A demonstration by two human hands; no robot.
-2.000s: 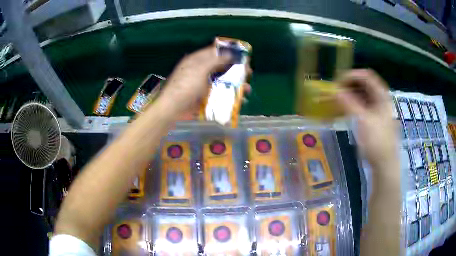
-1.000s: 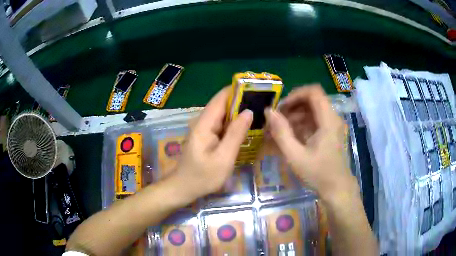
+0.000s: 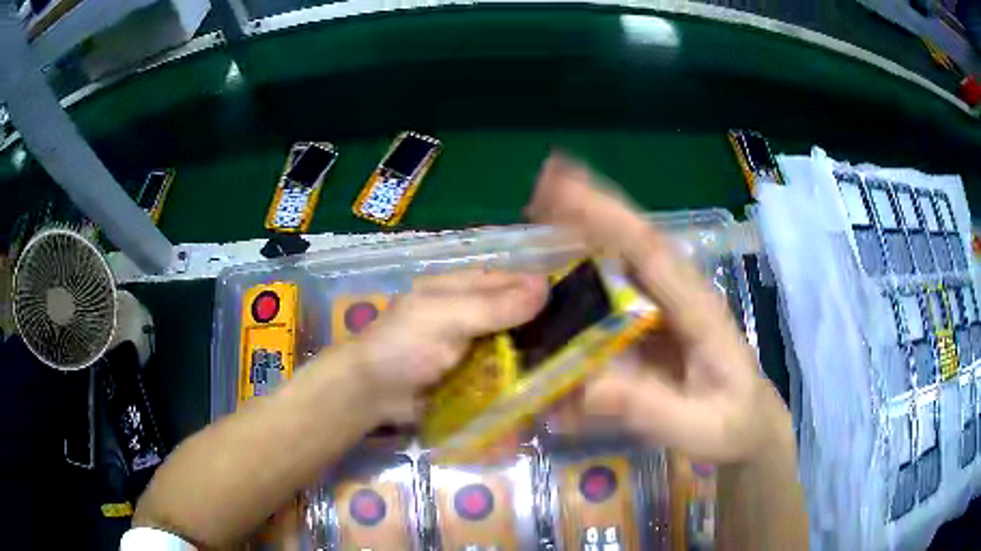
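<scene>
A covered phone [image 3: 538,350] with a yellow front and dark screen is tilted between my hands above the tray, blurred. My left hand [image 3: 430,339] grips its keypad end and left side. My right hand [image 3: 672,344] is around its upper end, thumb side below and fingers raised above; the contact is partly blurred. The clear blister tray [image 3: 231,366] lies below with two rows of pockets. Phones lie in it with red discs up, such as the one at upper left [image 3: 267,344]. My hands hide the tray's middle.
Phone bodies lie on the green conveyor belt [image 3: 516,97], two at left centre [image 3: 398,179] [image 3: 301,188], others at far left and right. Front-cover packing sheets [image 3: 818,323] are stacked at right. A desk fan [image 3: 65,299] stands at left beside a black pouch [image 3: 134,420].
The phone has gone from upright to a steep sideways tilt, lower down. My right hand has moved around its upper end. Phone bodies on the belt have shifted right.
</scene>
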